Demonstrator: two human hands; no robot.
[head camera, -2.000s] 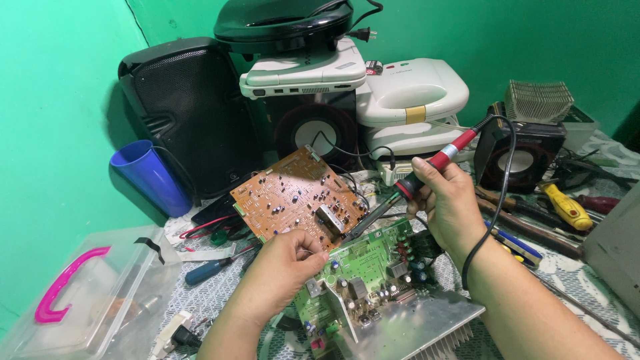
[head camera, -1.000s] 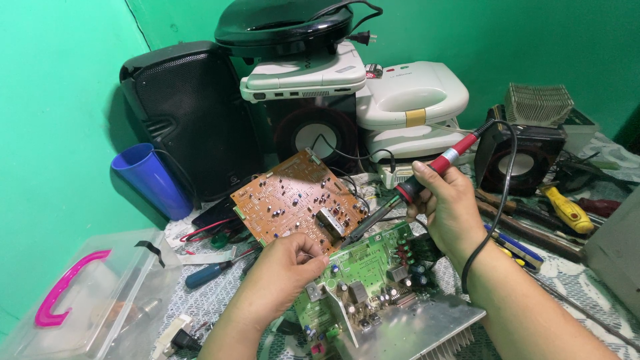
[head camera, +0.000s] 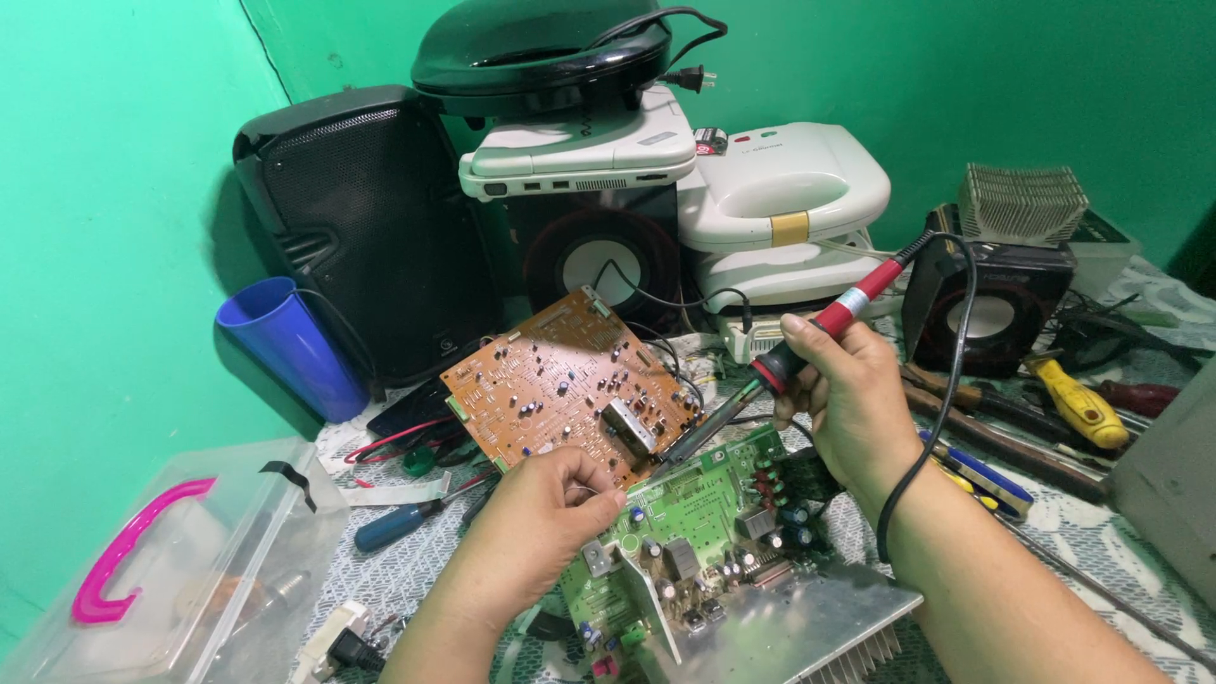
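My right hand (head camera: 841, 399) grips a red and black soldering iron (head camera: 817, 332) by its handle, with the metal shaft pointing down and left toward the upper edge of a green circuit board (head camera: 703, 503). Whether the tip touches anything cannot be told. My left hand (head camera: 556, 508) is at that board's upper left edge, thumb and fingertips pinched around something thin, perhaps solder wire. A large finned aluminium heatsink (head camera: 807, 608) is attached to the green board. Behind it lies an orange-brown circuit board (head camera: 570, 380) with many small components.
A clear plastic box (head camera: 180, 532) stands at left, near a blue-handled screwdriver (head camera: 404, 524) and a blue cup (head camera: 290, 347). Behind are a black speaker (head camera: 370, 228) and stacked appliances. Yellow-handled screwdriver (head camera: 1083, 404) and other tools lie at right. The iron's cord hangs across my right wrist.
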